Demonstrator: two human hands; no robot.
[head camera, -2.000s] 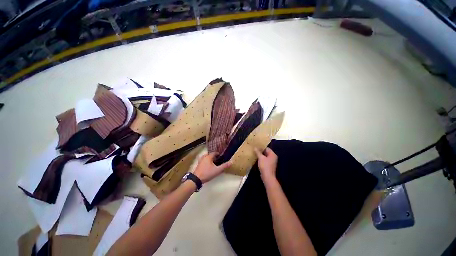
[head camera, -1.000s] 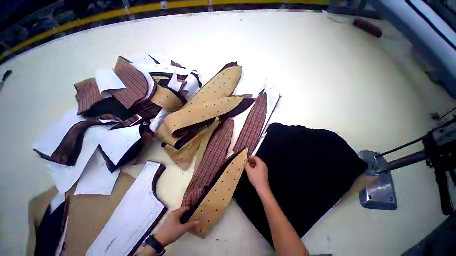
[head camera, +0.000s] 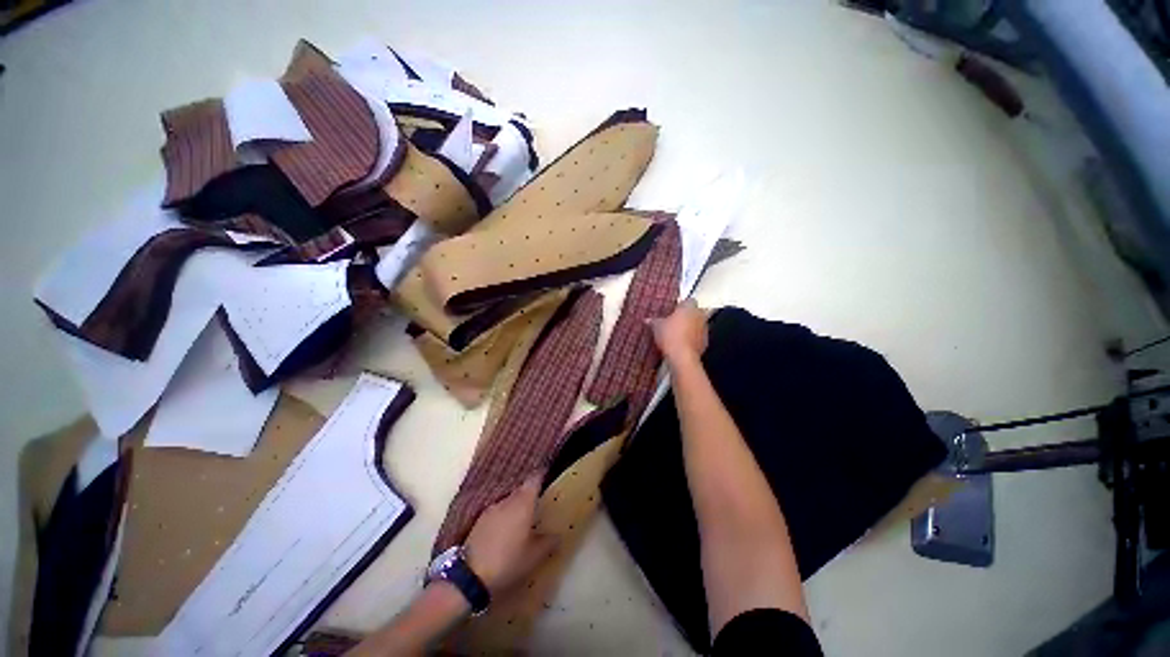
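Observation:
Long curved strips of reddish-brown checked fabric (head camera: 539, 411) lie in front of me, with perforated tan paper (head camera: 565, 513) and a black layer by their near end. My left hand (head camera: 511, 533), with a wristwatch, rests on the near end of the strips and tan paper; its fingertips are blurred, so its grip is unclear. My right hand (head camera: 680, 331) has its fingers closed on the edge of another checked strip (head camera: 638, 331), beside a white paper piece (head camera: 704, 221). A large black cut stack (head camera: 770, 449) lies under and beside my right forearm.
A heap of white, checked and black pieces (head camera: 289, 302) is at the left. Folded tan perforated pieces (head camera: 539, 263) lie at centre. A white marker piece (head camera: 302, 513) lies at near left. The cutting machine's metal base (head camera: 956, 520) is at the right, a dark red roll-shaped object (head camera: 991, 85) beyond.
My right hand has moved away from me, off the tan paper's tip to the other checked strip. My left hand has moved slightly up and right. The tan paper has shifted toward me.

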